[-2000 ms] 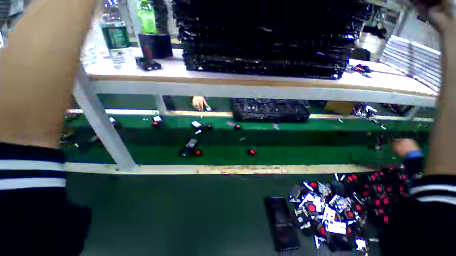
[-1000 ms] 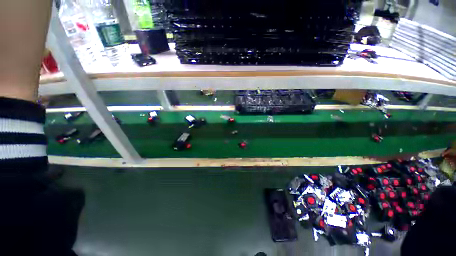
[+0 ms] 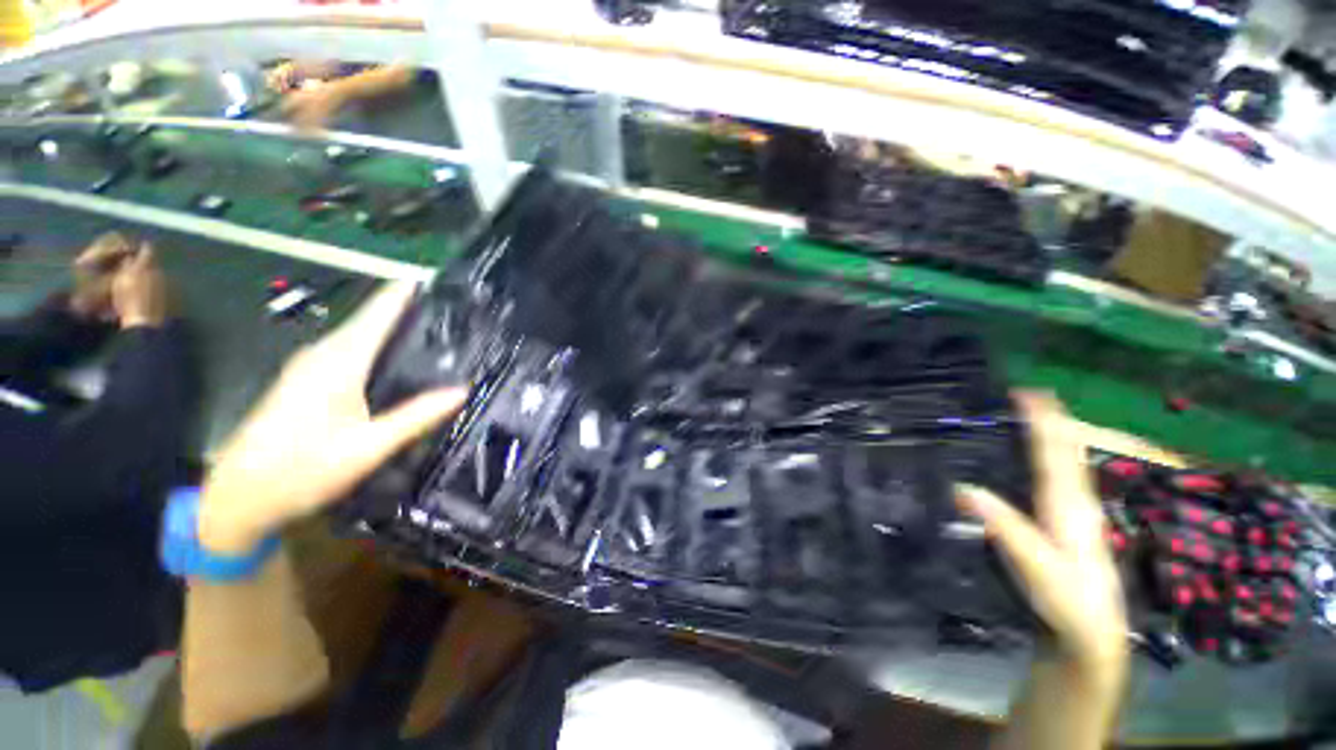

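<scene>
A large shiny black pocketed tray [image 3: 718,506] is held in the air in front of me, tilted with its left end higher. Its surface is blurred, and dark pieces seem to show in its pockets. My left hand [image 3: 315,425], with a blue band at the wrist, grips the tray's left end, thumb on top. My right hand [image 3: 1062,535] grips its right end, thumb on top. The fingers under the tray are hidden.
A heap of black parts with red spots [image 3: 1223,564] lies at the right. The green conveyor [image 3: 1106,374] runs behind the tray, below a white shelf [image 3: 938,95] bearing stacked black trays [image 3: 1011,44]. A co-worker [image 3: 103,469] is at the left. A white rounded thing [image 3: 667,711] shows at the bottom.
The view has turned and shifted. Both hands have come down into view with the tray between them. The tray now covers much of the bench; the flat black rectangle no longer shows.
</scene>
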